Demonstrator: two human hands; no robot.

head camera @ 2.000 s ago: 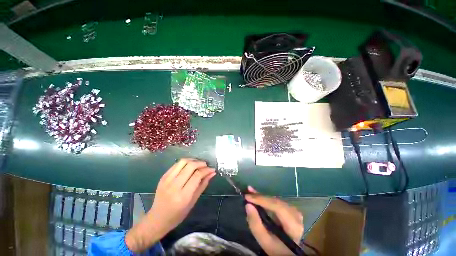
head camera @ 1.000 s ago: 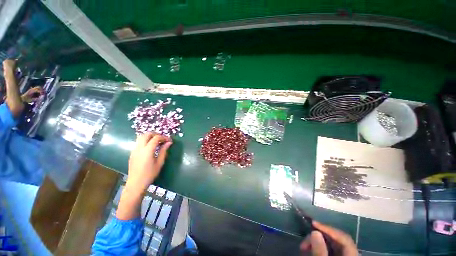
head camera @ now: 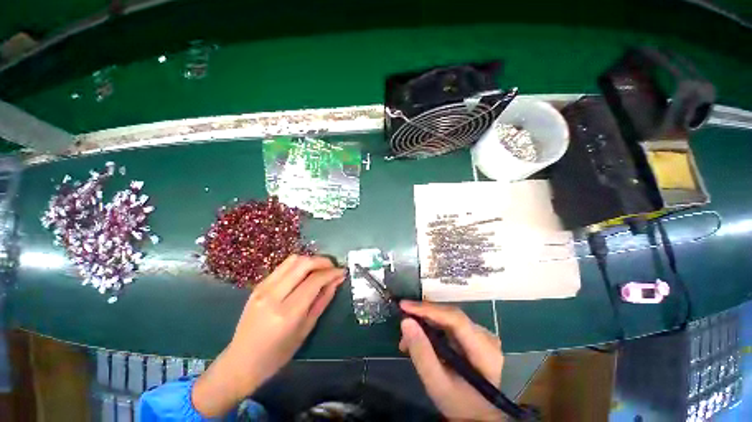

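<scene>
A circuit board (head camera: 368, 307) lies on the bench in front of me, green with glaring silvery areas. My right hand (head camera: 452, 350) holds a black soldering iron (head camera: 462, 367), its thin metal tip over the upper left of the board. My left hand (head camera: 284, 317) is at the board's left edge, thumb and fingertips pinched together; whether a small part is between them is too small to tell. A dense pile of red components (head camera: 254, 241) lies just beyond my left hand. A looser pile of pink-white components (head camera: 99, 228) lies at the far left.
Right of the board, a pale sheet (head camera: 536, 276) bears short dark pieces. Behind are stacked boards (head camera: 317, 177), a fume fan (head camera: 445, 124), a white tub (head camera: 551, 136) and the soldering station (head camera: 606, 165). A pink-white device (head camera: 645, 292) lies beside cables. A board tray (head camera: 148, 369) is below the bench edge.
My left hand has moved from the pink-white pile to the board's left edge. The iron's tip is now at the board's upper part. The view has swung back to the right.
</scene>
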